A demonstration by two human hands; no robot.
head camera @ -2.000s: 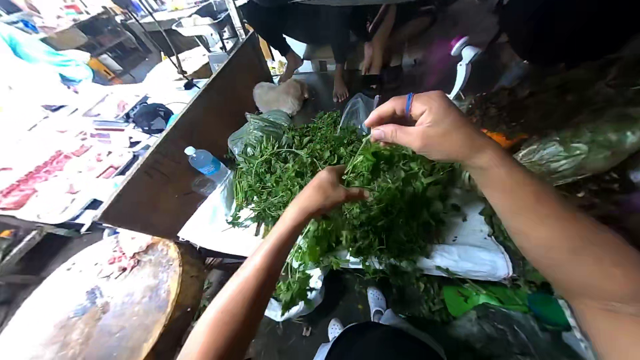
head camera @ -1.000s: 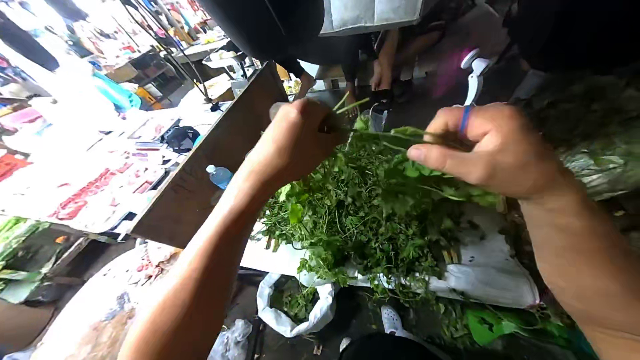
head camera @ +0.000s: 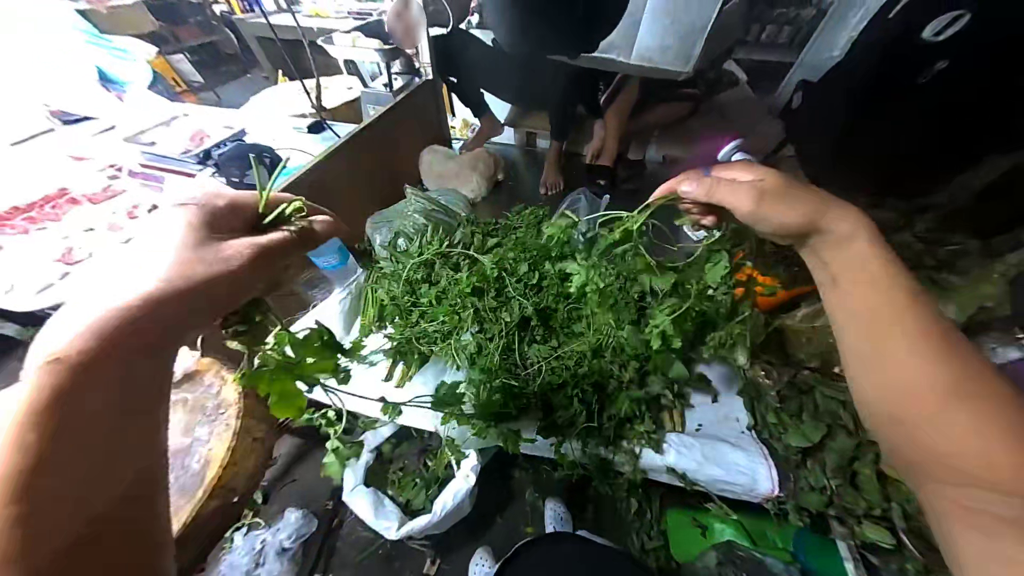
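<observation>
My left hand (head camera: 260, 232) is closed around the stems of a small bunch of leafy greens (head camera: 296, 368), whose leaves hang below it. At the right, my right hand (head camera: 740, 196) pinches thin green stems (head camera: 640, 224) over the heap. Between and below the hands lies a large pile of leafy green herbs (head camera: 528, 312) on a white woven plastic sheet (head camera: 712, 464). Under the hanging leaves, an open white plastic sack (head camera: 408, 520) holds more greens.
A round wooden chopping block (head camera: 212, 448) stands lower left. A wooden board (head camera: 368, 168) borders a stall with meat (head camera: 60, 208). A water bottle (head camera: 334, 260), a filled plastic bag (head camera: 420, 216) and an orange item (head camera: 764, 290) flank the pile. Other people's bare feet (head camera: 552, 172) are beyond.
My hands were close together over the pile one second ago; now they are wide apart. The left hand has moved left with a bunch in it.
</observation>
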